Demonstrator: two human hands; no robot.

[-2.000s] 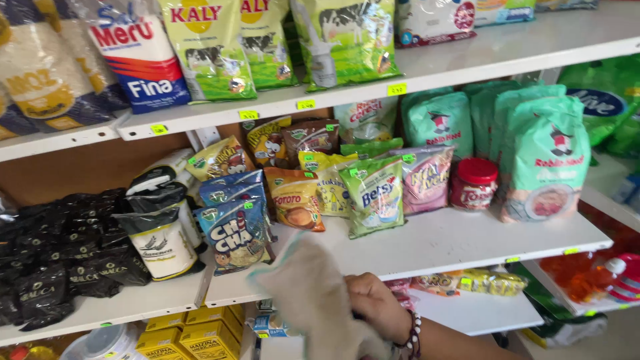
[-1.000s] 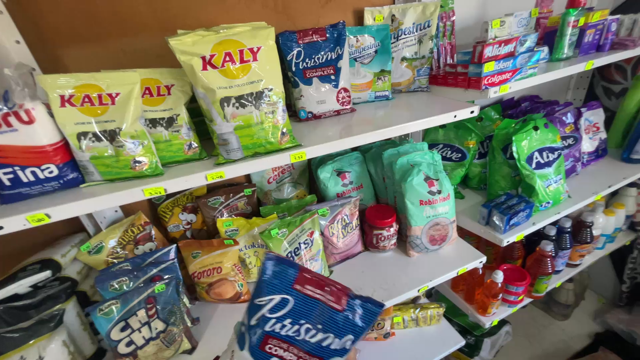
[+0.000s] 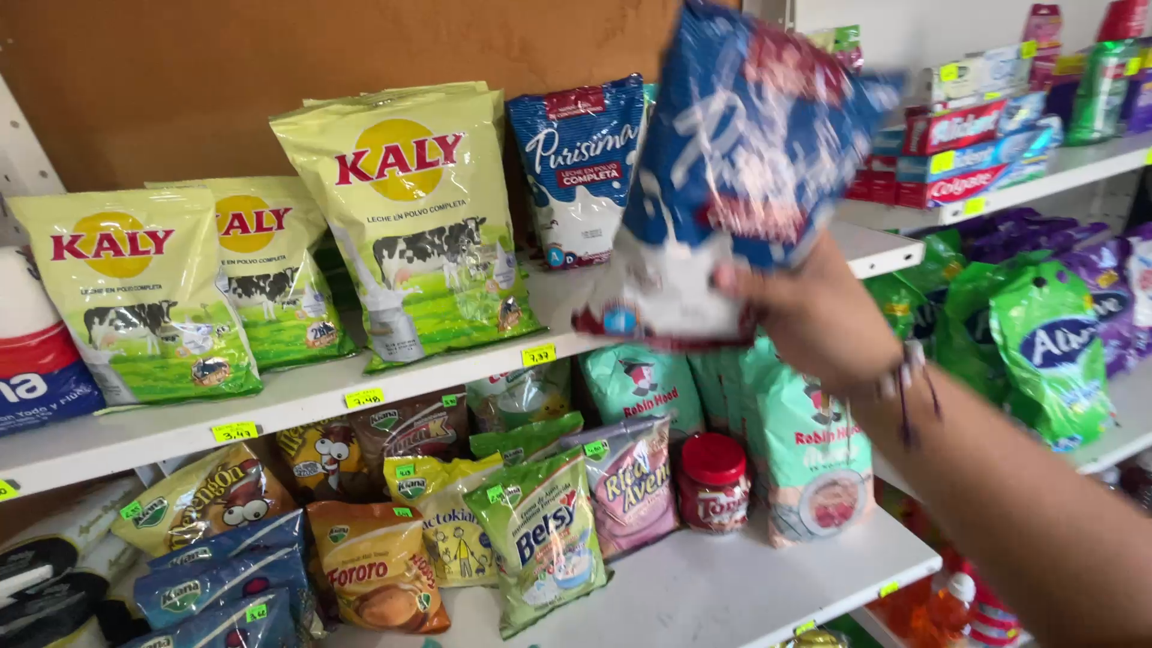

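My right hand (image 3: 801, 306), with a beaded bracelet at the wrist, grips the lower right side of a blue and white bag of Purisima powdered milk (image 3: 720, 180). The bag is tilted and somewhat blurred, raised in front of the upper shelf (image 3: 468, 369). Just left of it, a smaller Purisima bag (image 3: 580, 171) stands upright on that shelf, beside a large yellow-green Kaly milk bag (image 3: 414, 225). Two smaller Kaly bags (image 3: 135, 297) stand farther left. My left hand is out of view.
The lower shelf (image 3: 702, 594) holds a Betsy bag (image 3: 540, 544), a red-lidded jar (image 3: 714, 486) and mint-green Robin Hood bags (image 3: 814, 450). Toothpaste boxes (image 3: 963, 153) and green Alive bags (image 3: 1048, 351) sit on shelves at the right. Price tags line the shelf edges.
The large Purisima bag has risen from below the lower shelf's front to the upper shelf. Two seconds ago a hand held a pale cloth low in front of the shelves; no cloth shows now.
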